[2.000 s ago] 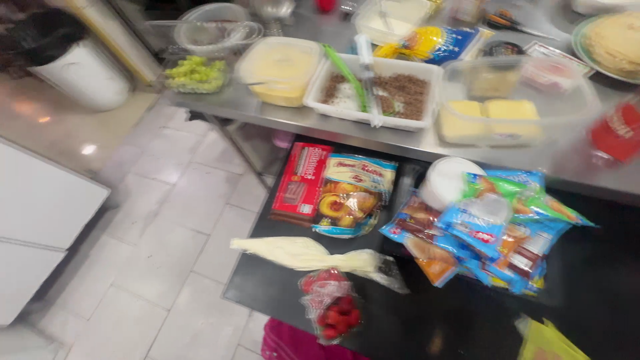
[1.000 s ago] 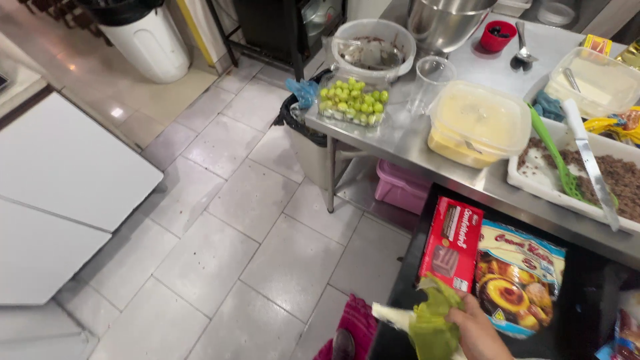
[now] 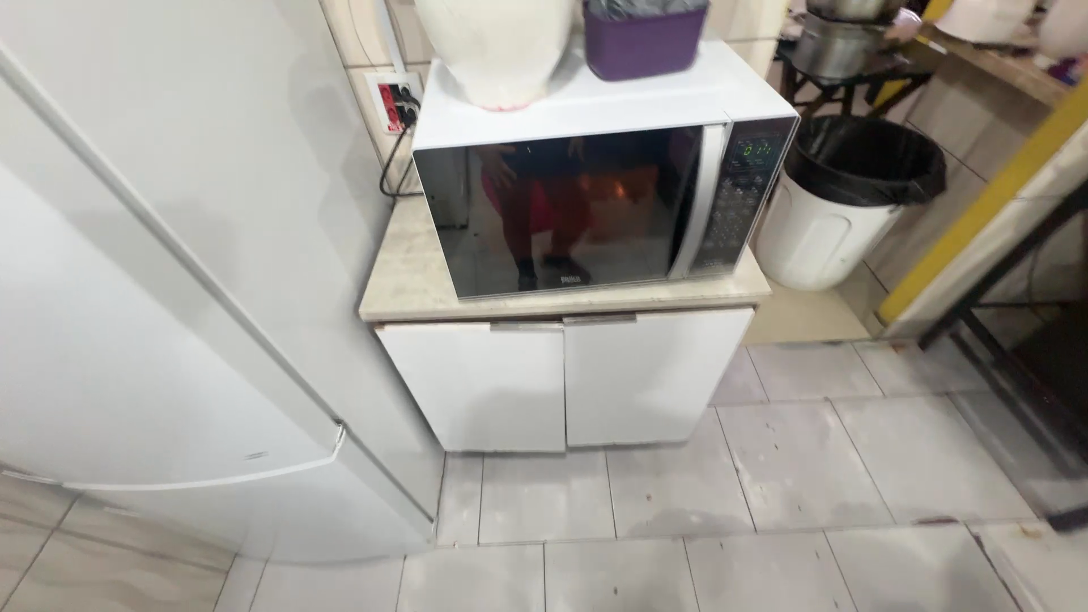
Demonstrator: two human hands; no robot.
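Observation:
Neither my left hand nor my right hand shows in the head view, so what they hold cannot be seen. A white microwave oven [image 3: 569,212] with a dark glass door stands on a low white cabinet [image 3: 654,374]. Its door is closed, and a blurred reflection of a person shows in the glass. On top of the microwave are a pale rounded container [image 3: 501,47] and a purple bin [image 3: 643,42] with a grey bag liner.
A white refrigerator [image 3: 170,255] fills the left side. Behind the microwave, a wall outlet [image 3: 395,102] has a black cord. At right stand a lined white trash can [image 3: 829,221], metal pots [image 3: 837,47] and a black metal frame [image 3: 1003,365]. Grey floor tiles lie in front.
The view has swung far left, from the steel work table to the microwave and refrigerator. A hand holding a green-and-white item, seen one second ago, is out of view.

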